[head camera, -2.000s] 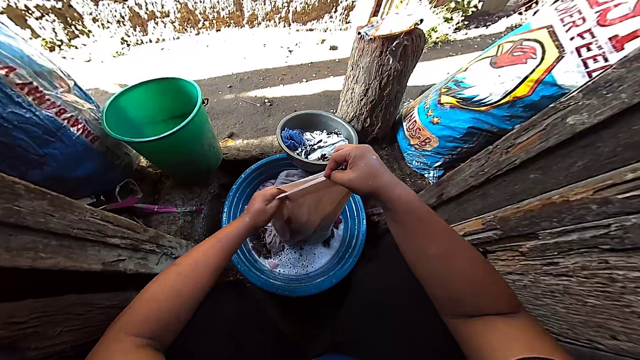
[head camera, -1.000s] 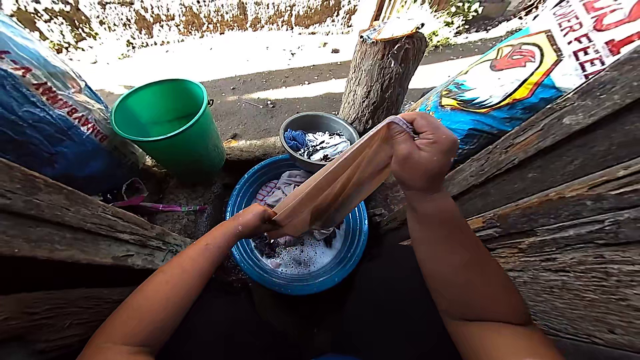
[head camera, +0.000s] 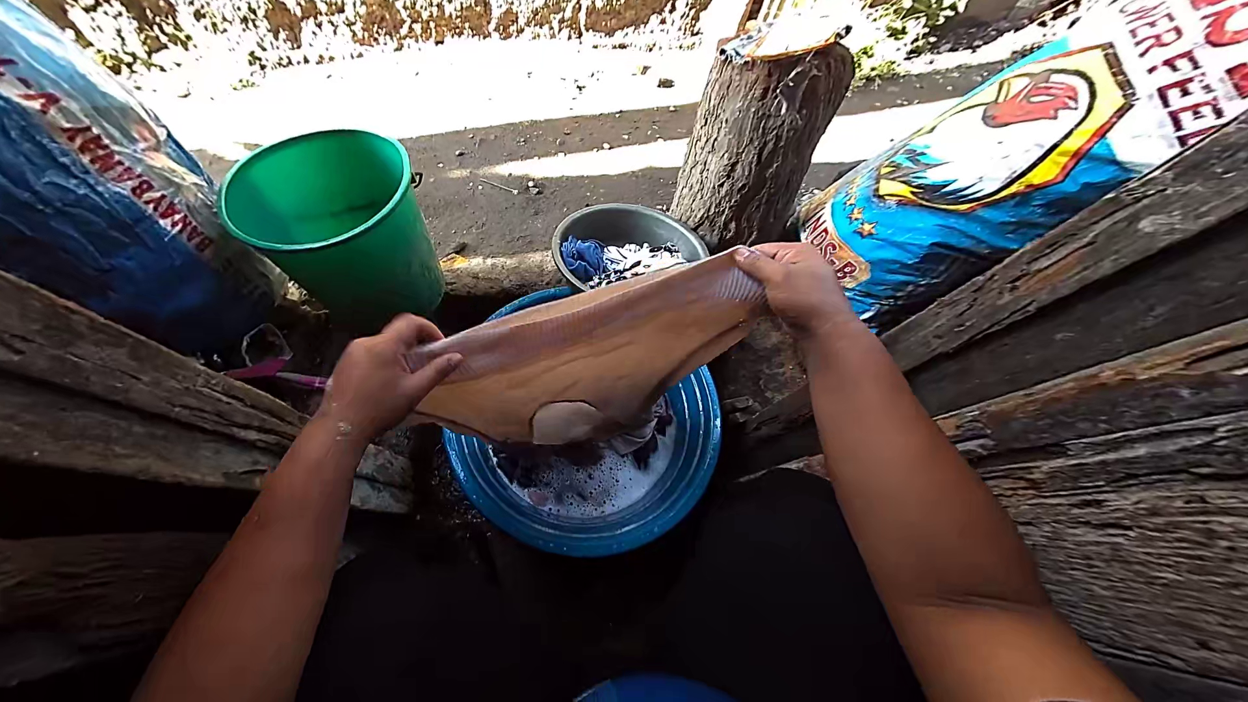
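A wet tan cloth garment (head camera: 585, 356) with a ribbed band is stretched wide between both hands. My left hand (head camera: 385, 375) grips its left end, thumb on top. At its right end, a little higher, my right hand (head camera: 799, 288) pinches the band. Beneath the garment stands a blue plastic basin (head camera: 585, 541) holding sudsy water (head camera: 595, 487) and dark and pale cloths, partly covered by the garment. Just behind it, a grey basin (head camera: 629, 216) holds blue and black-and-white cloths (head camera: 624, 259).
A green plastic bucket (head camera: 390, 263) stands behind on the left, near a large blue printed sack (head camera: 88, 195). A wooden stump (head camera: 760, 136) and another printed feed sack (head camera: 985, 185) are at the back right. Weathered wooden boards (head camera: 1102, 419) flank both arms. A pink object (head camera: 278, 372) lies at left.
The garment, bunched over the blue basin at first, is now spread wide and nearer level. Since a second ago, my left hand has moved left and up, and my right hand is lower.
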